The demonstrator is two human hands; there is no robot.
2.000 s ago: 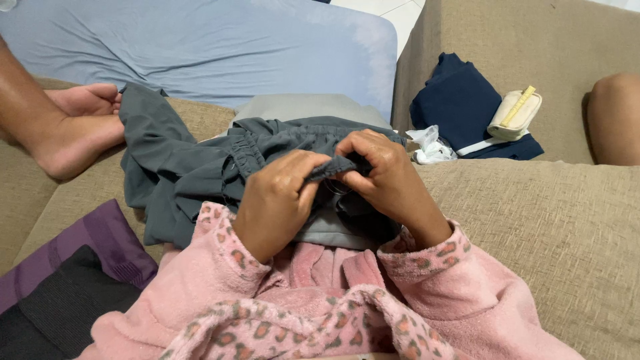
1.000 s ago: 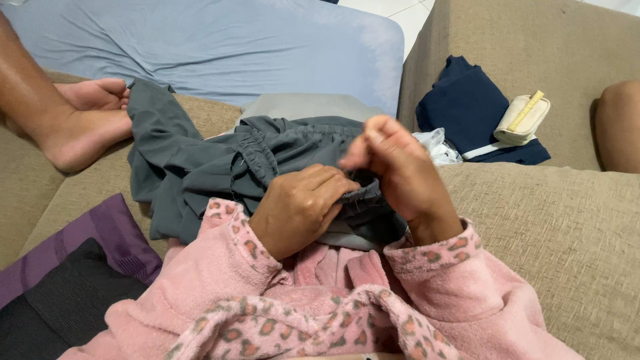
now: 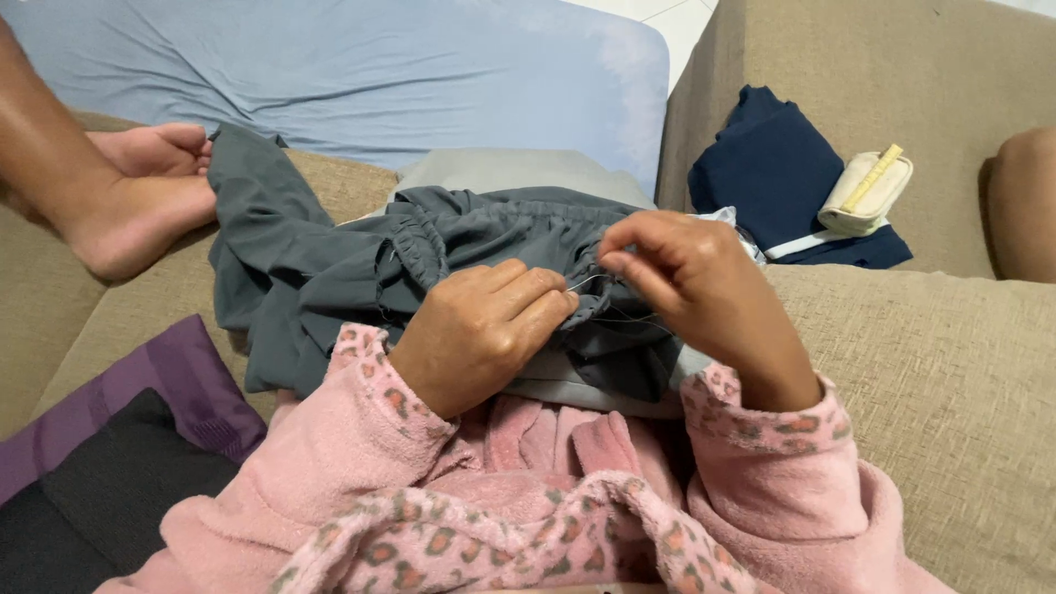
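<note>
A dark grey-green garment (image 3: 289, 272) with gathered elastic edges lies across my lap, over a light grey cushion or cloth (image 3: 528, 169). My left hand (image 3: 495, 326) pinches the gathered edge of the garment between thumb and fingers. A pale thread (image 3: 587, 283) runs from those fingertips toward my right hand (image 3: 689, 272). The thumb and forefinger of my right hand are pinched together just above the gathered edge, at the thread; whether a needle is between them cannot be told. More loose thread hangs below my right hand, over the dark cloth.
Beige sofa cushions (image 3: 924, 371) surround me. At the right lie a folded navy cloth (image 3: 763, 165) and a cream pouch (image 3: 866, 194) with a yellow tape measure (image 3: 873, 177). Purple and black cloths (image 3: 198, 379) lie at the left. Another person's bare feet (image 3: 132, 214) touch the garment's far-left end.
My right hand, raised and blurred one second ago, is now lower, close over the gathered edge. Two seconds ago both hands were together on the cloth. My left hand still holds the edge.
</note>
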